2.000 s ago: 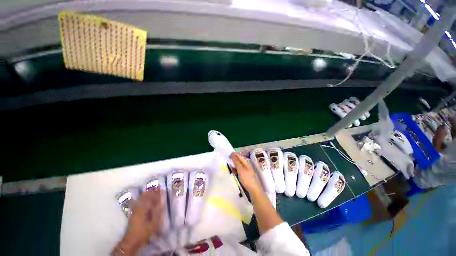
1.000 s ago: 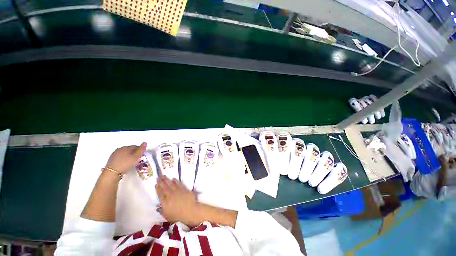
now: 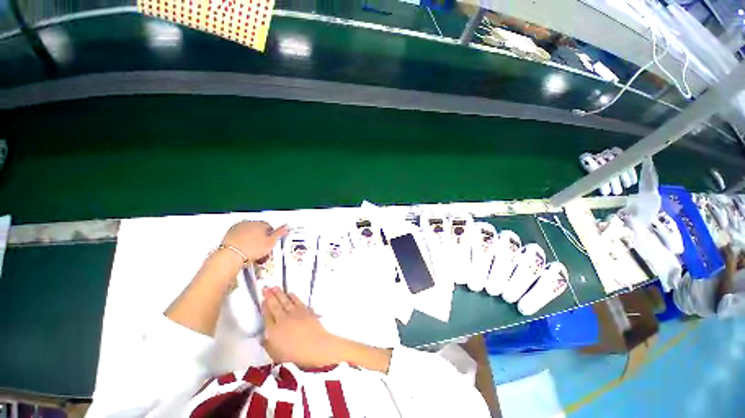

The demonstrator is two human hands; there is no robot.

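Several white handheld devices (image 3: 300, 255) lie fanned on a white sheet (image 3: 163, 261), heads pointing away from me. My left hand (image 3: 255, 239) wears a bracelet and is curled over the head of a device (image 3: 265, 271) on the left side of the fan, covering part of it; its thumb is hidden. My right hand (image 3: 296, 333) lies at the narrow handle end of the same device, fingers over it. Another white device (image 3: 365, 235) lies near the right end of the fan, its dark display showing.
A black smartphone (image 3: 411, 263) lies on white papers, right of the fan. Several more devices (image 3: 513, 263) stand in a fanned row beyond it. Behind is the green conveyor belt (image 3: 310, 155), with devices (image 3: 608, 170) at far right. A blue bin (image 3: 690, 233) and metal post (image 3: 653, 145) are at right.
My left hand has shifted right, from the leftmost device to the head of the one beside it. My right hand stays low at the handle ends. The view has tilted slightly.
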